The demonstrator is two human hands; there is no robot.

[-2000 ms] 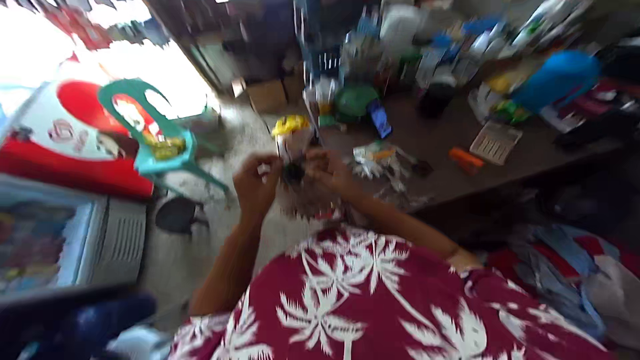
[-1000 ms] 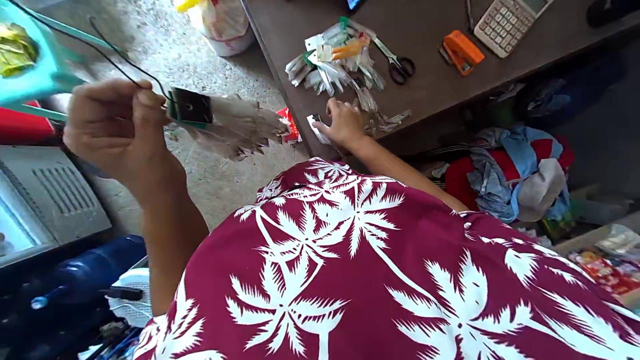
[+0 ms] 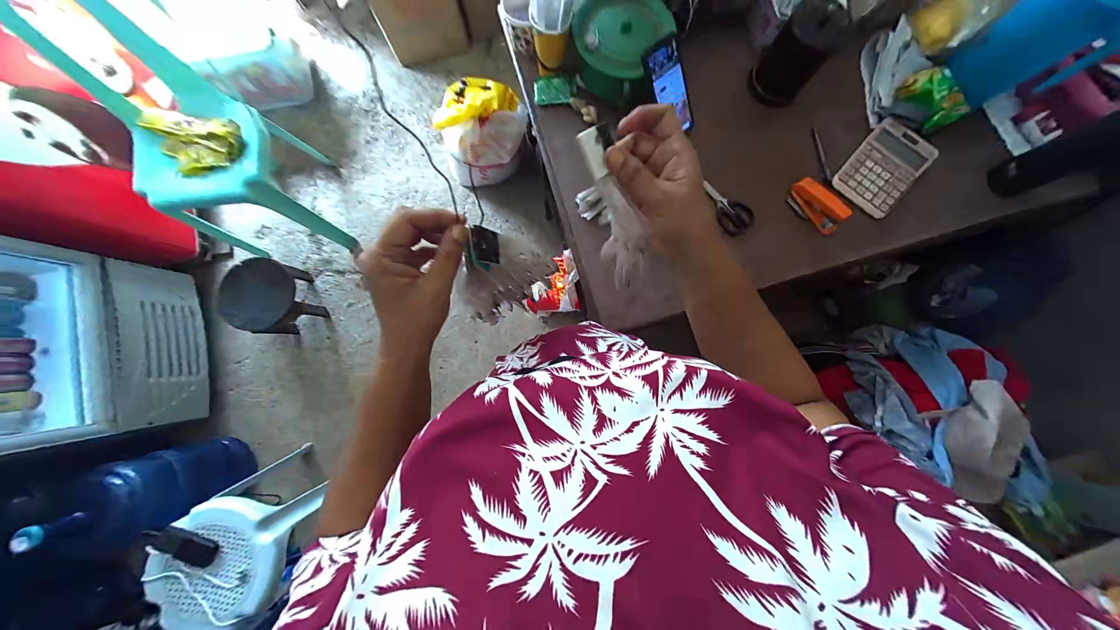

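My left hand (image 3: 416,271) pinches a thin dark cord, from which hangs a small black square piece (image 3: 484,245) with a bunch of clear plastic strips or packets (image 3: 507,289) below it. Raised over the table's left edge, my right hand (image 3: 656,175) grips a pale, flat-topped piece (image 3: 594,150) with clear plastic (image 3: 623,236) hanging from it. What exactly these plastic pieces are, I cannot tell. Black-handled scissors (image 3: 733,216) lie on the brown table (image 3: 787,254), partly behind my right wrist.
An orange stapler (image 3: 821,206), a calculator (image 3: 885,166), a pen (image 3: 821,153) and a lit phone (image 3: 668,83) lie on the table. On the floor stand a yellow-topped bag in a bucket (image 3: 481,131), a round stool (image 3: 256,294) and a turquoise chair (image 3: 206,157). Clothes (image 3: 945,394) are piled at right.
My right hand was down at the pile of plastic pieces on the table; now it is raised with a pale piece and plastic in it. My left hand still holds the cord. The view has shifted.
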